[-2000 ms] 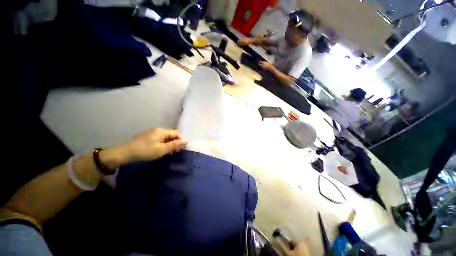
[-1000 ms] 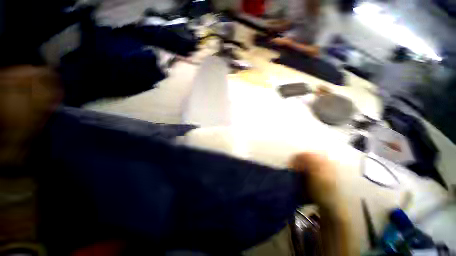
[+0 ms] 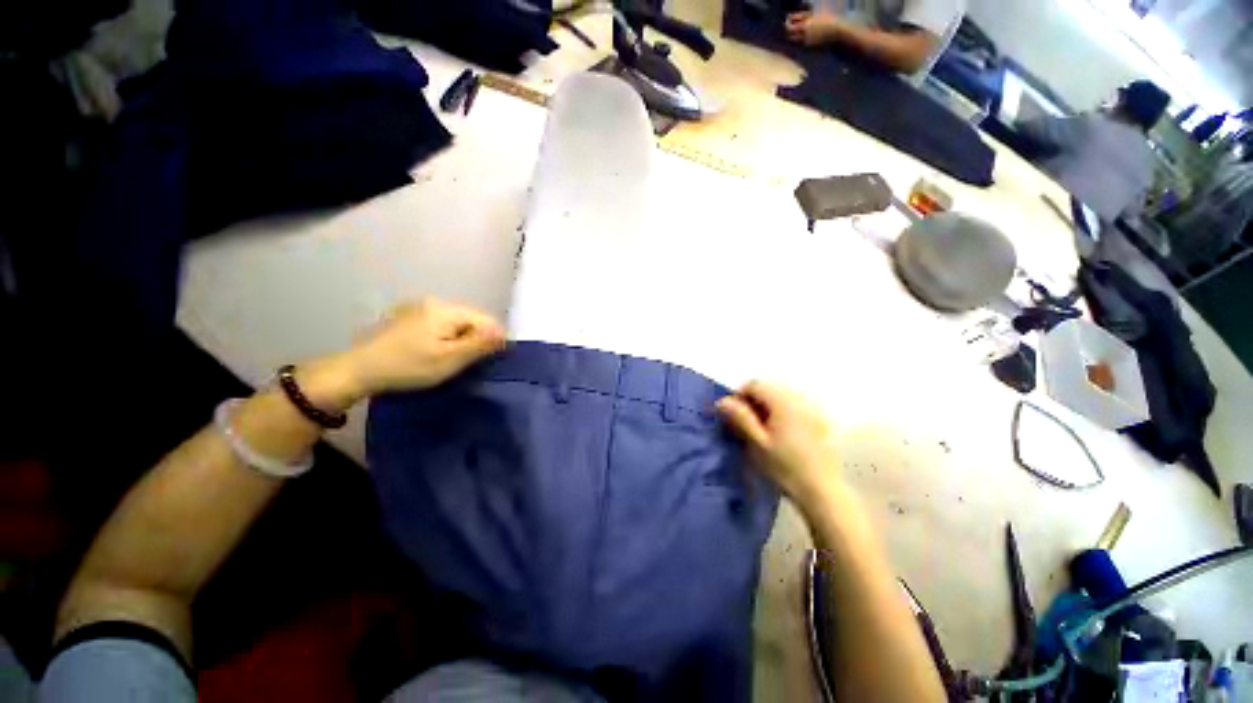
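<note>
Navy trousers (image 3: 591, 508) lie spread in front of me, the waistband (image 3: 591, 368) with belt loops and a centre seam facing away from me. My left hand (image 3: 426, 343) grips the waistband's left end. My right hand (image 3: 772, 429) grips its right end. The pale sleeve board (image 3: 588, 179) points away from me, its rounded end bare; its near part is hidden by the trousers. A steam iron (image 3: 820, 618) stands at the lower right, partly hidden behind my right forearm.
A second iron (image 3: 660, 76) stands beyond the board. Dark cloth (image 3: 302, 124) is heaped at left. A brick-like block (image 3: 844, 195), grey round pad (image 3: 955, 258), white box (image 3: 1095, 374), shears (image 3: 1020, 591) and blue roll (image 3: 1099, 577) are at right. A person's hands touch dark cloth opposite.
The trousers were moving and blurred a second ago; now they lie spread with the waistband across the board. My right hand has gone from the iron to the waistband. The view has shifted.
</note>
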